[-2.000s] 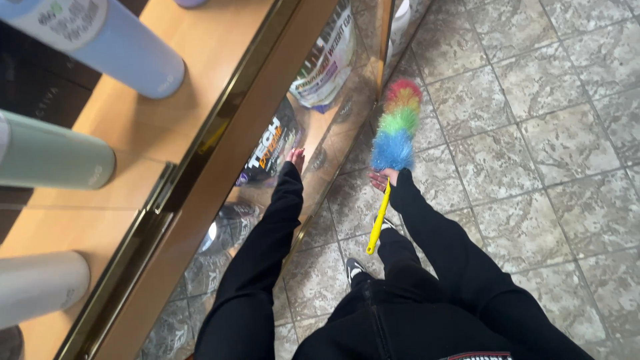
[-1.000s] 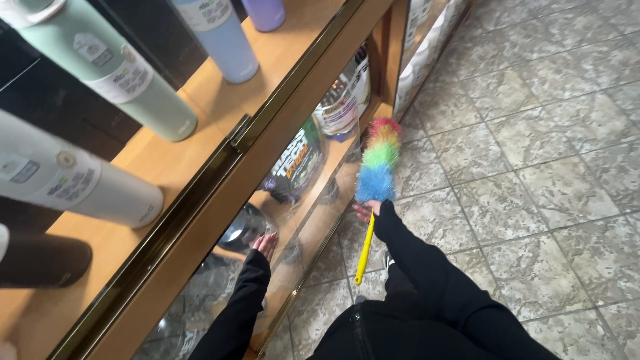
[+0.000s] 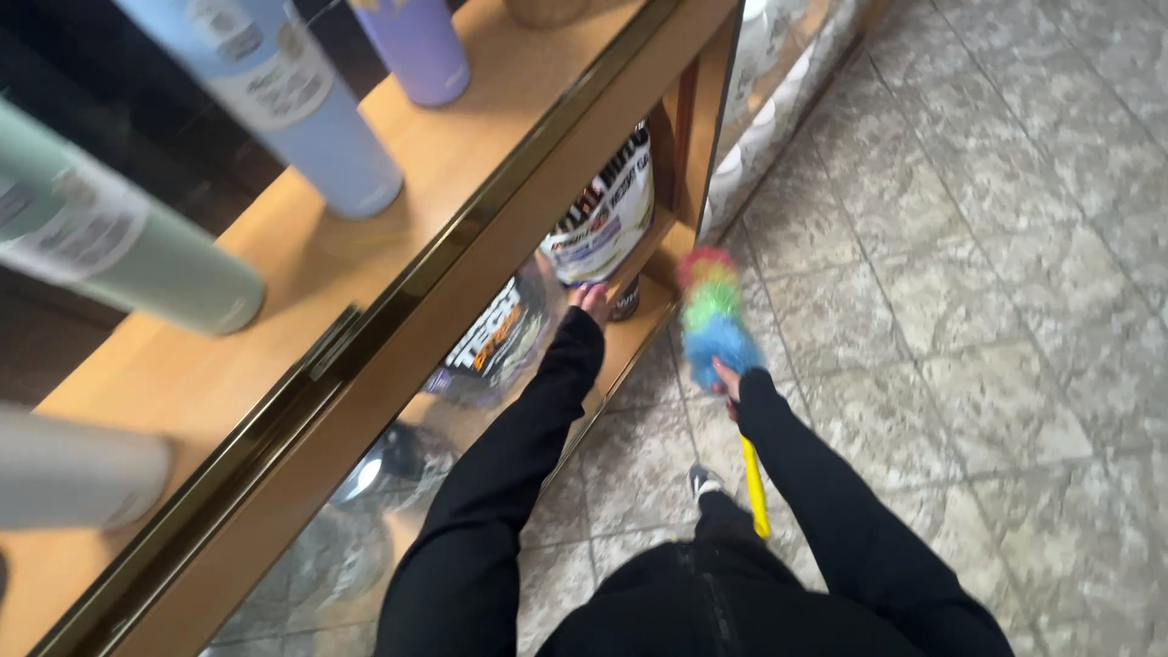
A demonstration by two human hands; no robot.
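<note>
My right hand (image 3: 727,381) grips a feather duster (image 3: 716,310) with red, green and blue fibres, near where its yellow handle (image 3: 756,488) begins. The fluffy head points away from me, beside the cabinet's lower front corner. My left hand (image 3: 591,299) is at the lower compartment, fingers extended, with nothing seen in it. It is close to a white supplement bag (image 3: 607,219) and a dark supplement tub (image 3: 502,333); whether it touches either I cannot tell.
Blue (image 3: 338,146), purple (image 3: 420,50), green (image 3: 137,237) and white bottles (image 3: 82,465) stand on the upper wooden shelf (image 3: 274,214). A brass-coloured sliding track (image 3: 438,255) edges it. A glass panel runs along the lower compartment. Tiled floor (image 3: 985,301) extends to the right.
My left hand has moved forward along the lower compartment, from beside the dark round object to near the white bag. My right hand still holds the duster. The view has shifted.
</note>
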